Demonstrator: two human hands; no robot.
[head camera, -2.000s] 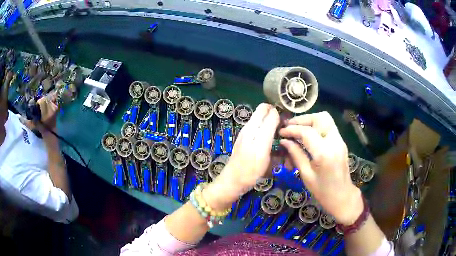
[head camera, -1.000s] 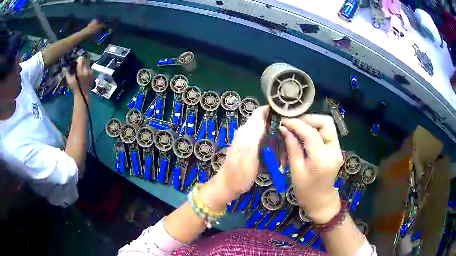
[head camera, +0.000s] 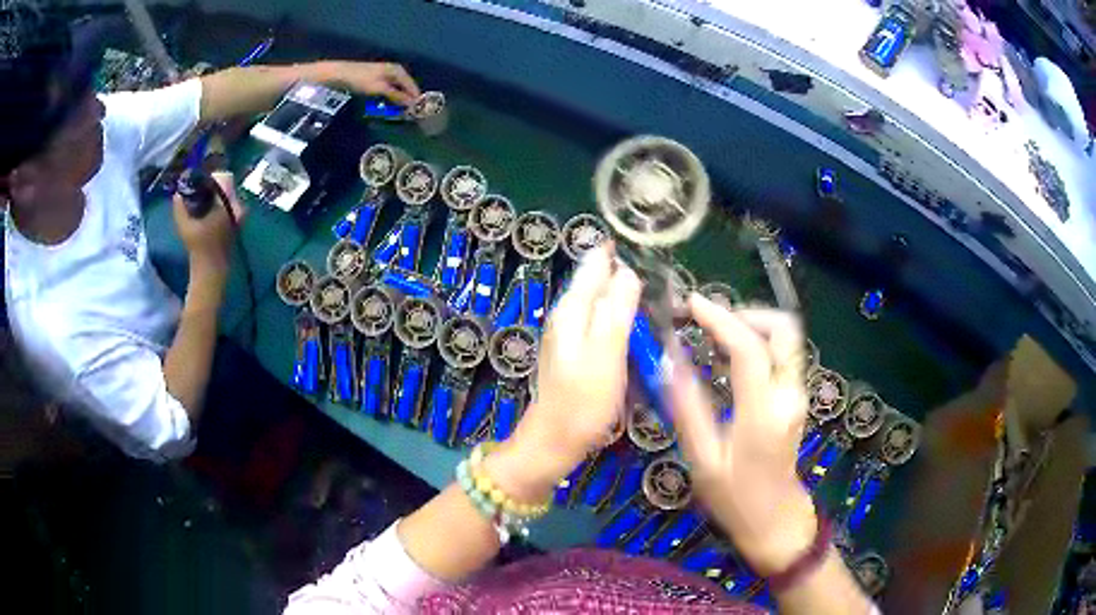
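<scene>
A fan unit (head camera: 653, 192) is held up in front of me, its round spoked head facing me and slightly blurred. Its blue battery (head camera: 650, 360) hangs below, between my hands. My left hand (head camera: 585, 354), with a bead bracelet at the wrist, grips the unit just below the head. My right hand (head camera: 748, 421) is blurred, its fingers raised beside the battery; whether it touches the unit is hard to tell. The part between head and battery is mostly hidden by fingers and blur.
Rows of fan units (head camera: 463, 342) lie on the green bench mat. An open carton (head camera: 962, 481) stands at the right. A raised white shelf (head camera: 769, 36) runs along the back. At the left a person reaches to a single unit (head camera: 429, 111), past a silver-black device (head camera: 301, 138).
The held fan unit has moved slightly left and its head faces me more squarely. My right hand has shifted down a little. The person at the left now reaches to the single unit.
</scene>
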